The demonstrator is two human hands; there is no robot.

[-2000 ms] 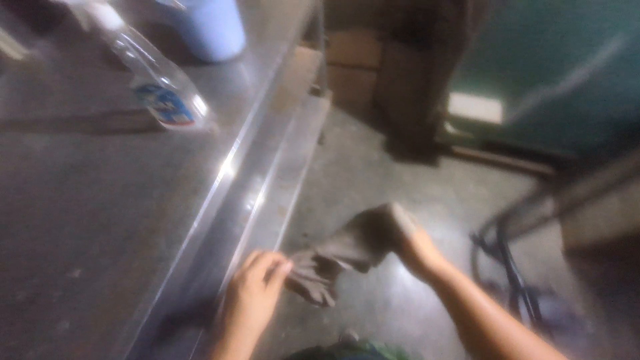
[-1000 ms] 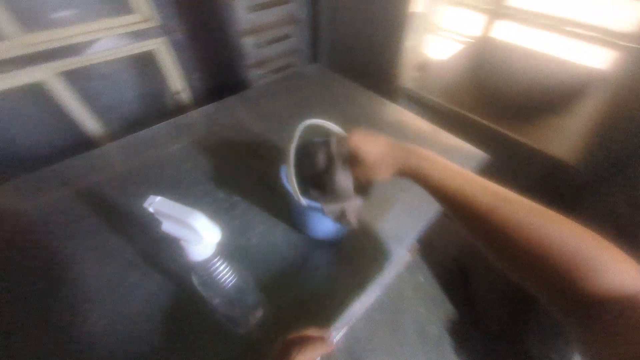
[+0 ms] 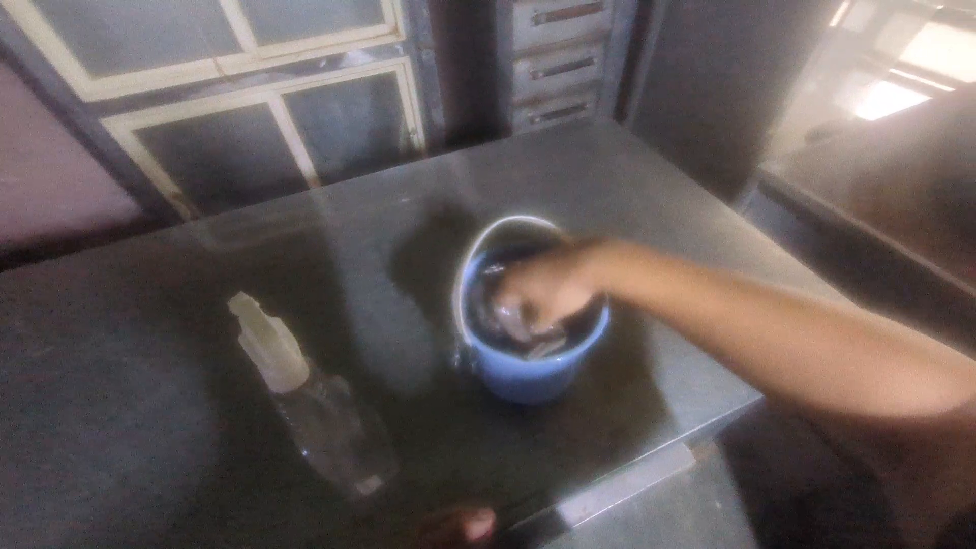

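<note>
A blue plastic bucket (image 3: pixel 526 380) with a white handle stands on the metal tabletop (image 3: pixel 427 457). My right hand (image 3: pixel 553 286) reaches down inside it, blurred by motion, against a wet greyish cloth (image 3: pixel 518 324); the fingers are partly hidden, so their grip is unclear. Left of the bucket is a clear spray bottle (image 3: pixel 335 435) with a white trigger head. Of my left hand (image 3: pixel 469 526), only dark, blurred fingertips show at the bottom edge, by the table's near edge; what it holds, if anything, is out of sight.
Behind the table are a cabinet with cream-framed panels (image 3: pixel 267 99) and a stack of drawers (image 3: pixel 560 65). Another surface (image 3: pixel 877 175) with bright reflections lies at the right, across a dark gap. The table's edge runs below the bucket toward the right.
Two seconds ago both hands held the cloth beside the table; one second ago my right hand had it at the bucket's mouth. Now hand and cloth are down inside the bucket. The view has swung.
</note>
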